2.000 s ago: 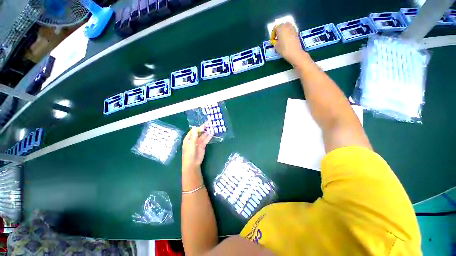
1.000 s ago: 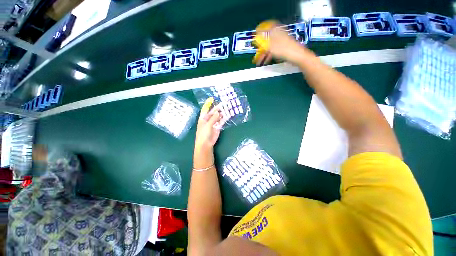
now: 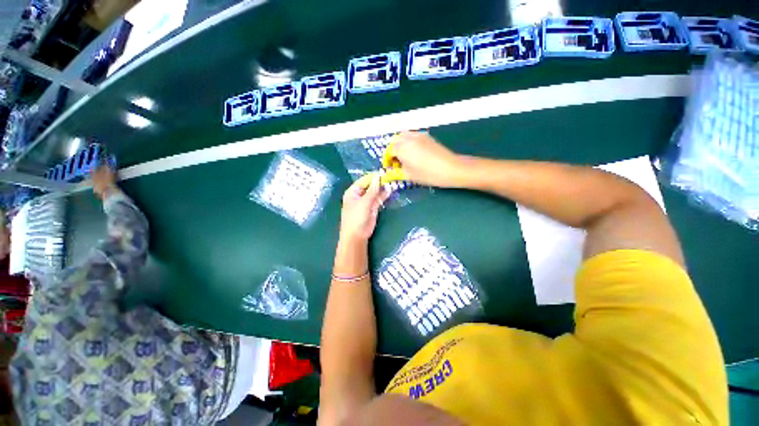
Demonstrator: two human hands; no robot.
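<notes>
My left hand [image 3: 362, 206] and my right hand [image 3: 419, 160] meet fingertip to fingertip over the working bag of small parts [image 3: 374, 151], partly covering it. Yellow finger cots cover fingertips. The fingers look pinched together, but any small part between them is too small to tell. Beyond the pale strip, flat electronic units [image 3: 374, 73] with pale blue-white rims and dark blocks inside lie in a row on the dark green belt. The near bag of parts [image 3: 427, 283], with white oblong pieces, lies close to the yellow shirt.
The upper-left bag of parts [image 3: 293, 189] lies beside the working bag. A crumpled poly bag [image 3: 279, 294] lies near the table edge. A white paper sheet [image 3: 549, 250] is under my right forearm. A shiny bag of pale ribbed contents [image 3: 722, 137] is far right. A person in patterned clothing [image 3: 125, 349] reaches to units at far left.
My right hand has come back from the units on the belt to my left hand over the working bag. The other person's arm now reaches to the far-left units. The view has shifted.
</notes>
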